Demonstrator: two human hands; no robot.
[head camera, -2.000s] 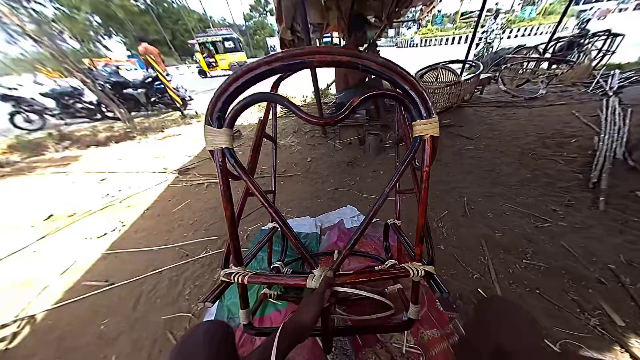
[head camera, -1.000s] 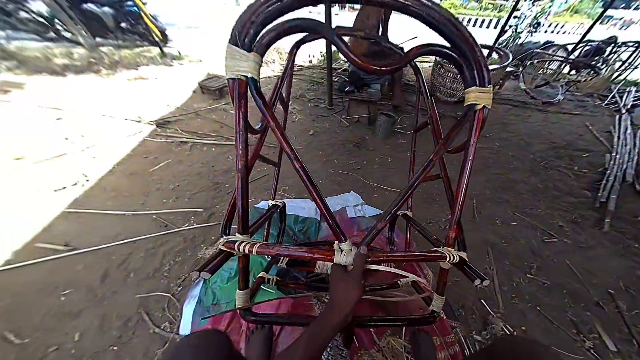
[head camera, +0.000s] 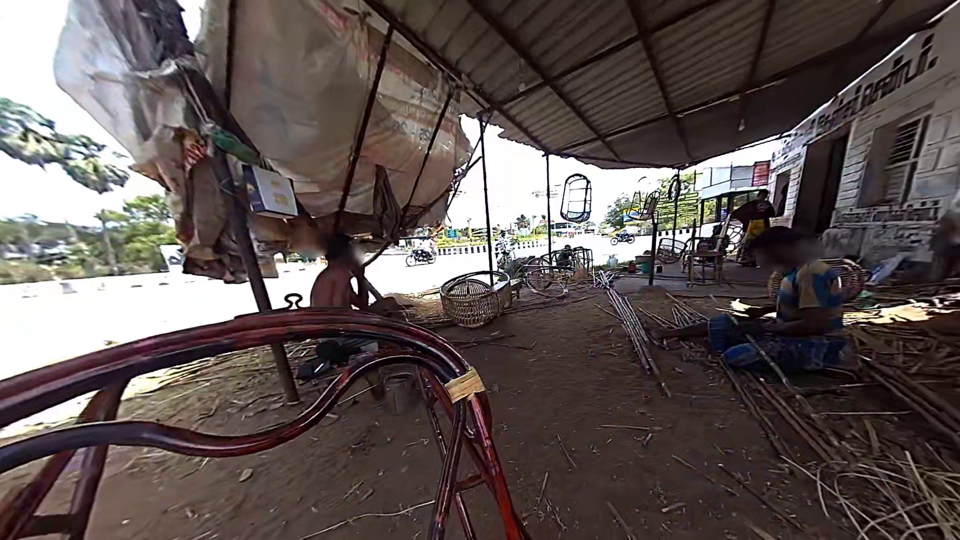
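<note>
The dark red-brown cane chair frame (head camera: 315, 321) fills the lower left of the head view, close to me. Its curved top rail arches over a wavy inner rail (head camera: 187, 441). A pale cane binding (head camera: 465, 385) wraps the joint at the right end of the arch, where the side poles run down out of view. Neither of my hands shows, and the lower part of the frame with its crossbar is outside the picture, so what my hands touch cannot be seen.
A person (head camera: 335, 281) sits beyond the frame beside a post (head camera: 259, 292). Another person (head camera: 814, 300) sits on the ground at right among cane poles (head camera: 634, 334). Woven baskets (head camera: 470, 300) stand further back. Loose cane strips (head camera: 885, 495) lie at lower right.
The view has swung up and to the right. The hand that was at the bound joint of the chair's crossbar is out of view now.
</note>
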